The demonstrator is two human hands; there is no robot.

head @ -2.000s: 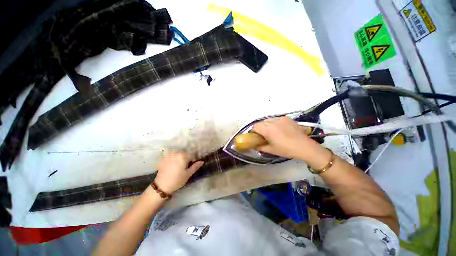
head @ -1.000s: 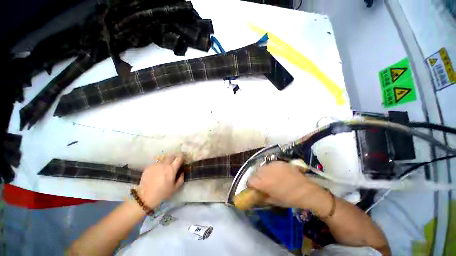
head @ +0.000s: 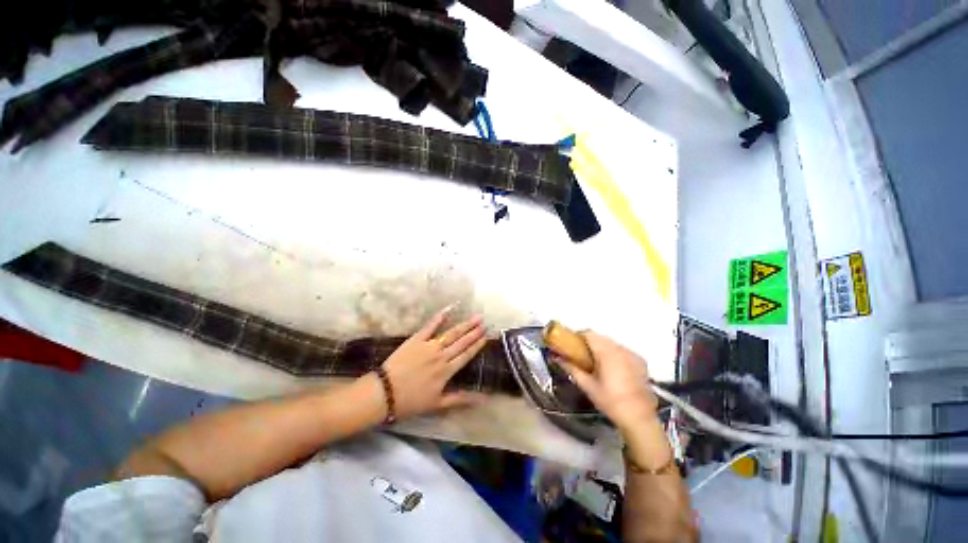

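Observation:
The dark plaid strip (head: pixel 218 321) lies along the near table edge, its slanted end at far left. My left hand (head: pixel 430 366) lies flat on the strip's right part, fingers spread and pointing up-right. My right hand (head: pixel 610 377) is closed round the tan wooden handle (head: pixel 570 346) of the steam iron (head: pixel 531 366). The iron is at the strip's right end, just right of my left hand, and covers that end. Whether its soleplate touches the cloth is hard to tell.
Flat plaid strips (head: pixel 318 136) lie across the table beyond, with a black rectangle (head: pixel 577 212) under their right end. A dark cloth heap (head: pixel 372 48) is at the upper left. Yellow tape (head: pixel 626 217) runs along the right. The steam hose (head: pixel 732 430) trails right past a dark iron rest (head: pixel 706 366).
The view has turned. My left hand has opened flat and lies further right along the strip, close to the iron. The iron stays in my right hand, at a different angle.

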